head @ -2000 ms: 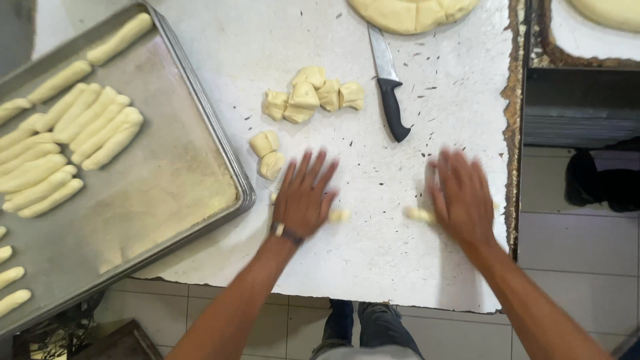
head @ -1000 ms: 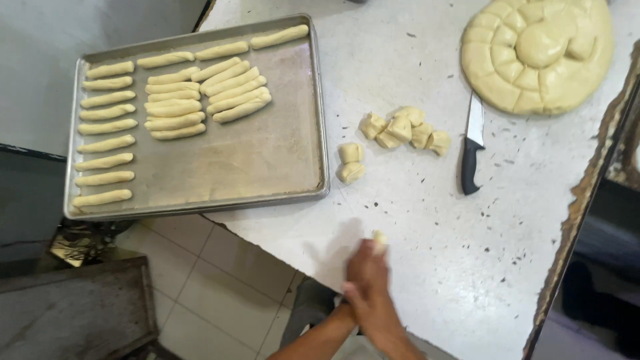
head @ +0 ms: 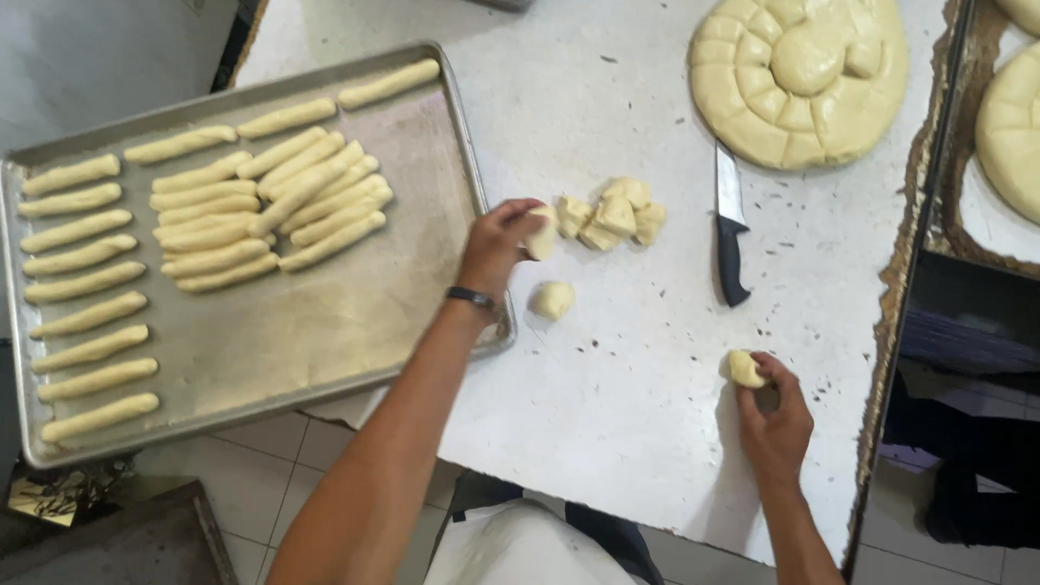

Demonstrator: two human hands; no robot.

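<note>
My left hand (head: 497,244), with a dark band at the wrist, grips a piece of dough (head: 542,233) just right of the metal baking tray (head: 325,349). Below it a single dough lump (head: 554,301) rests on the white tabletop, and a small heap of dough pieces (head: 613,215) lies to its right. Between the fingertips of my right hand (head: 776,406) is another dough piece (head: 745,370), below the black-handled knife (head: 730,236). Rolled dough sticks (head: 296,195) lie on the tray, some in a column at its left, others in a row along the top and a pile at the middle.
A large scored round of dough (head: 800,81) sits at the upper right, touching or close to the knife's tip. The table's worn edge (head: 894,292) runs down the right side, with more dough (head: 1016,134) beyond it. Dark specks dot the tabletop.
My hands, together near the table's front edge one second ago, have parted. A dough piece is now in each, and one of the two lumps beside the heap has been taken. Another stick lies across the pile.
</note>
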